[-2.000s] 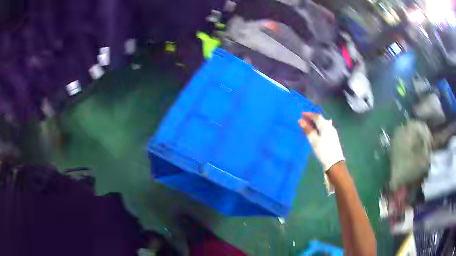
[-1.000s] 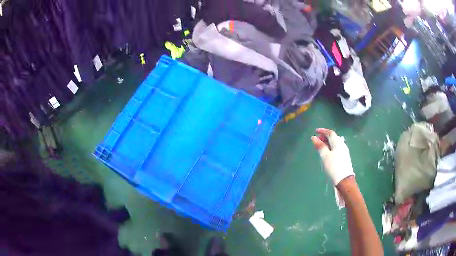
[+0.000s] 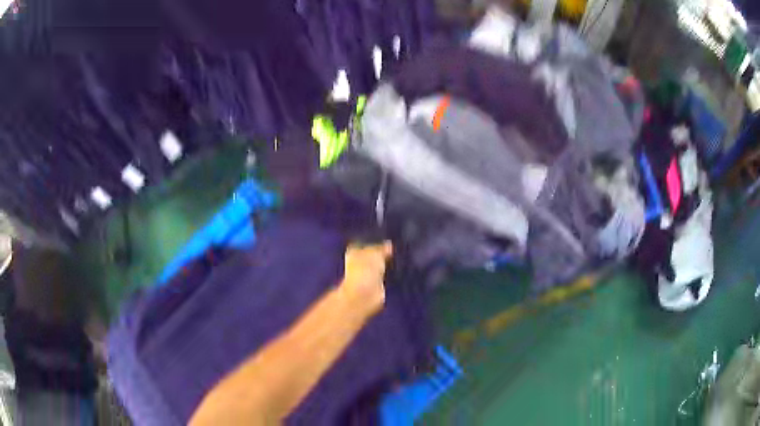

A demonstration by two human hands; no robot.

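Dark navy-purple garments [image 3: 242, 308] lie over the blue crate [image 3: 208, 245], whose upper left edge and lower right corner show from under the cloth. My bare left hand [image 3: 367, 270] reaches in from the bottom left over them. Its fingers are closed on the far edge of the dark cloth, with some blur. My right hand is out of the picture. The rest of the crate is hidden under the cloth.
Dense hanging dark garments [image 3: 208, 75] with white tags line the upper left. A pile of grey garments [image 3: 492, 158] lies beyond the crate. A white-and-pink bundle [image 3: 687, 258] lies at right on the green floor [image 3: 567, 358].
The crate was bare and is now covered by dark garments. My left hand has come into view on the cloth. My wrapped right hand has left the picture. The view has shifted.
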